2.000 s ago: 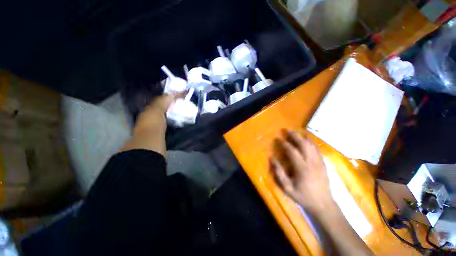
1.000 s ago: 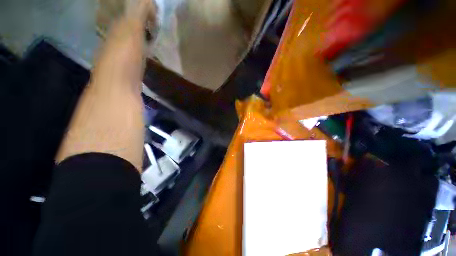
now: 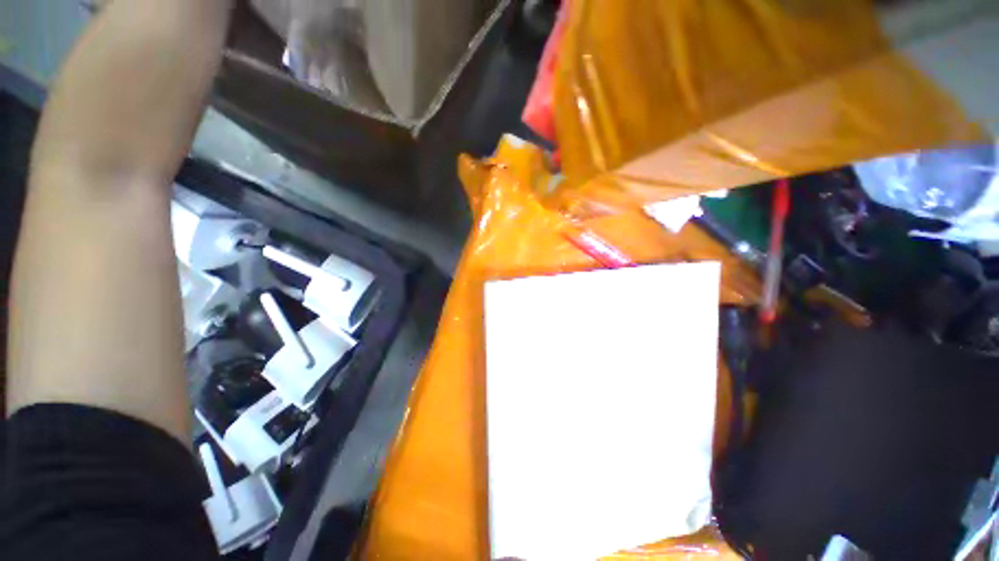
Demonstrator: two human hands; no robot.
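Observation:
My left forearm with its black sleeve runs up the left side and out past the top edge; the left hand itself is cut off. My right hand is out of the picture. Several white cameras (image 3: 342, 292) with flat white antennas lie in the black bin (image 3: 370, 384) at lower left, partly hidden behind my forearm. Black rounded parts show between their white bodies. Whether the left hand holds anything cannot be seen.
A white pad (image 3: 603, 405) lies on the orange plastic-wrapped bench (image 3: 433, 449). An open cardboard box (image 3: 405, 66) stands beyond the bin. More orange sheeting (image 3: 701, 88) rises at the upper right. Dark clutter and a clear plastic bag (image 3: 931, 181) lie at right.
The view has swung right, then slightly back over the bin. My left hand has left the cameras and moved up out of the picture. My right hand, earlier on the bench, is gone from view.

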